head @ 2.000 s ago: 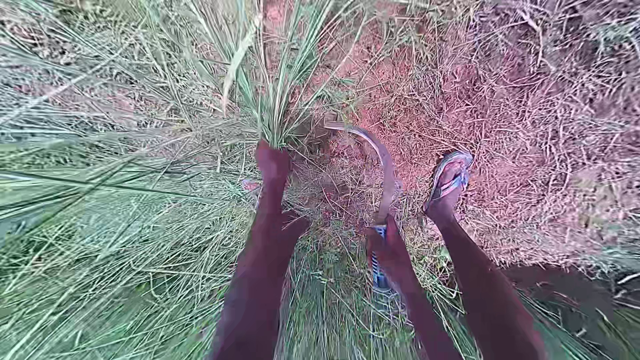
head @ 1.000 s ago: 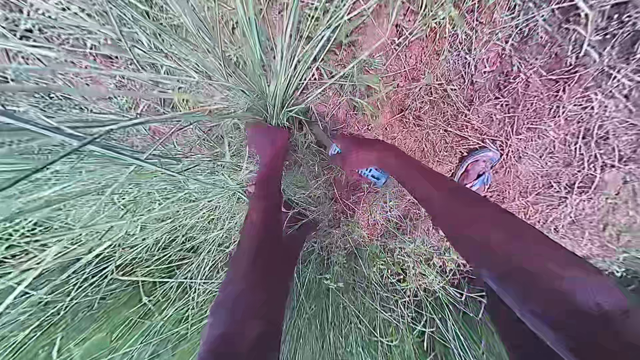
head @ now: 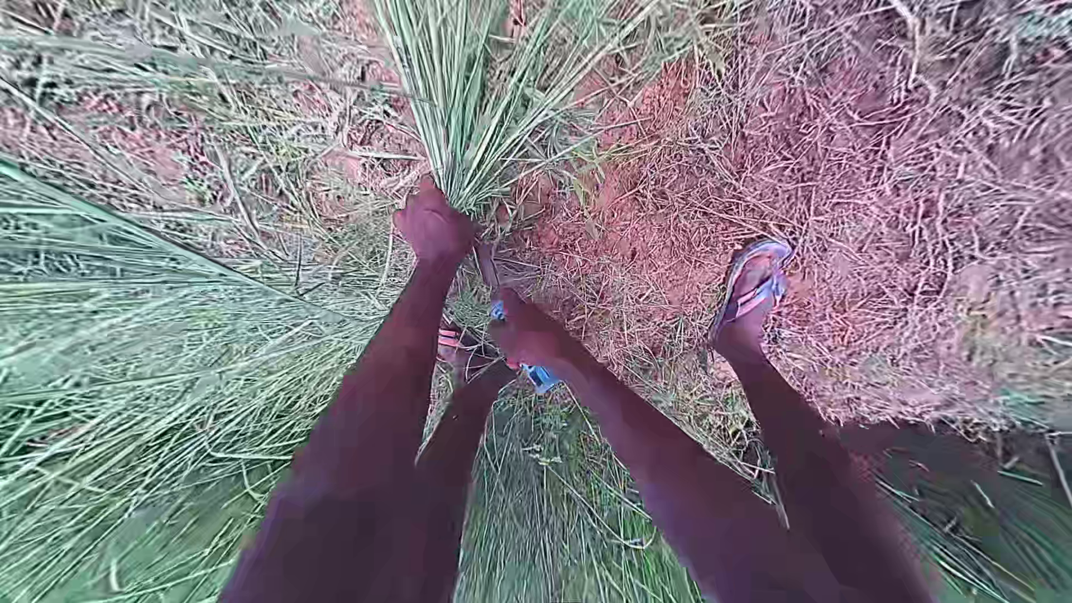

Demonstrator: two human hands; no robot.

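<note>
My left hand is closed around the base of a clump of long green grass, whose blades fan out toward the top of the view. Just below and to the right, my right hand grips the blue handle of a sickle. Only a short part of its blade shows, pointing up toward the grass base beside my left hand; the rest of the blade is hidden by the hand and stems.
My sandalled foot stands at the right on reddish soil with dry straw. Another sandalled foot is partly hidden between my arms. Long grass spreads over the left side, and a dark patch lies lower right.
The sickle's curved blade showed well two seconds ago; my right hand then moved up beside the grass base, and now sits lower again. My left hand keeps its hold on grass.
</note>
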